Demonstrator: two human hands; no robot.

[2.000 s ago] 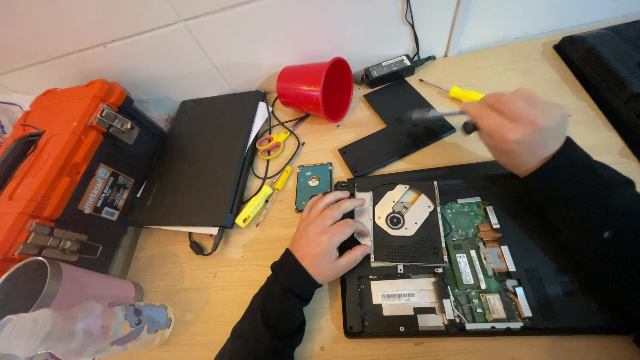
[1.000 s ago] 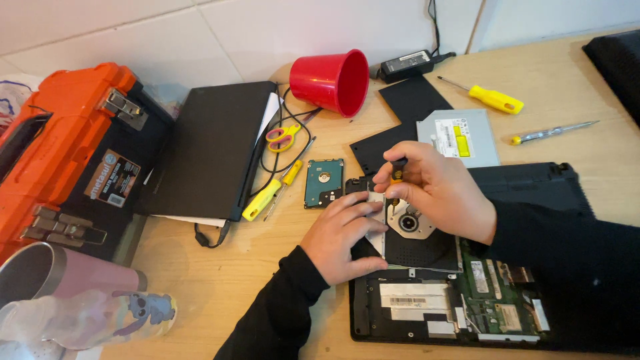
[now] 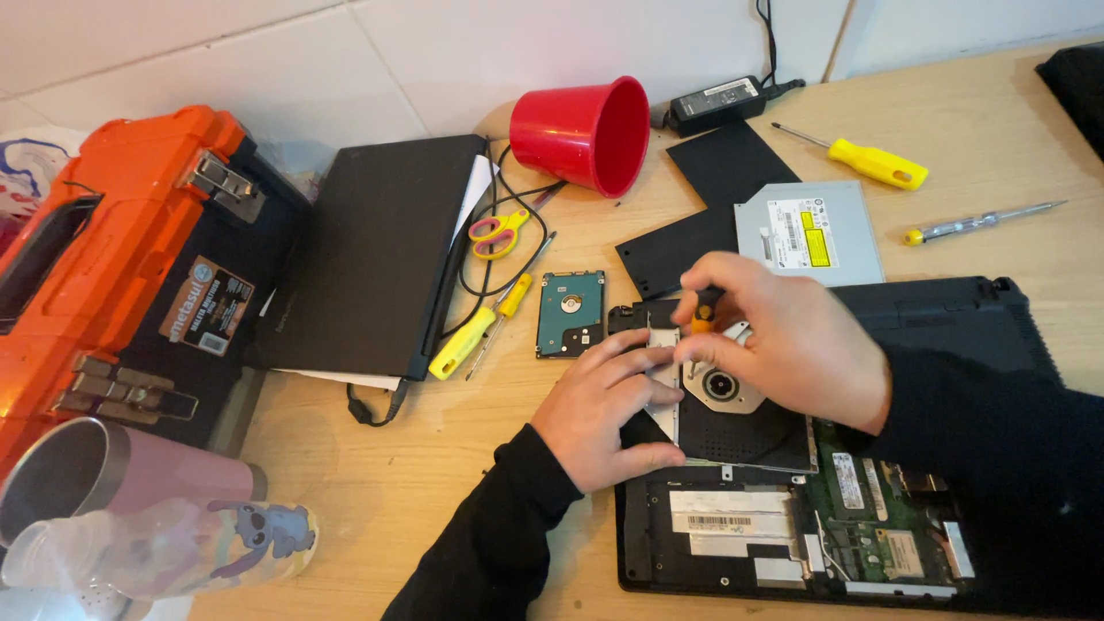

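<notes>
An opened laptop base [image 3: 681,552] lies underside up, its green circuit board [image 3: 871,509] exposed. On it rests the optical drive tray [image 3: 759,431] with its round lens mechanism [image 3: 719,385]. My left hand [image 3: 608,414] presses its fingers on the tray's pale metal edge strip [image 3: 664,418]. My right hand [image 3: 776,336] grips a small screwdriver with a black and orange handle [image 3: 705,310] upright over the tray; the tip is mostly hidden by the fingers. A silver drive casing with a label [image 3: 849,233] lies behind, partly on black cover panels [image 3: 677,250]. A hard drive [image 3: 571,315] sits left of the laptop.
At the left stand an orange toolbox [image 3: 138,198], a closed black laptop [image 3: 371,250], a pink tumbler [image 3: 181,466] and a clear bottle [image 3: 172,552]. Scissors [image 3: 498,235], a red cup [image 3: 569,138], a power adapter [image 3: 718,105], a yellow screwdriver [image 3: 880,164] and a tester screwdriver [image 3: 975,226] lie behind.
My right hand, raised at the right with a blurred tool two seconds ago, is now over the drive tray with the small screwdriver. The silver casing and tester screwdriver now show on the table.
</notes>
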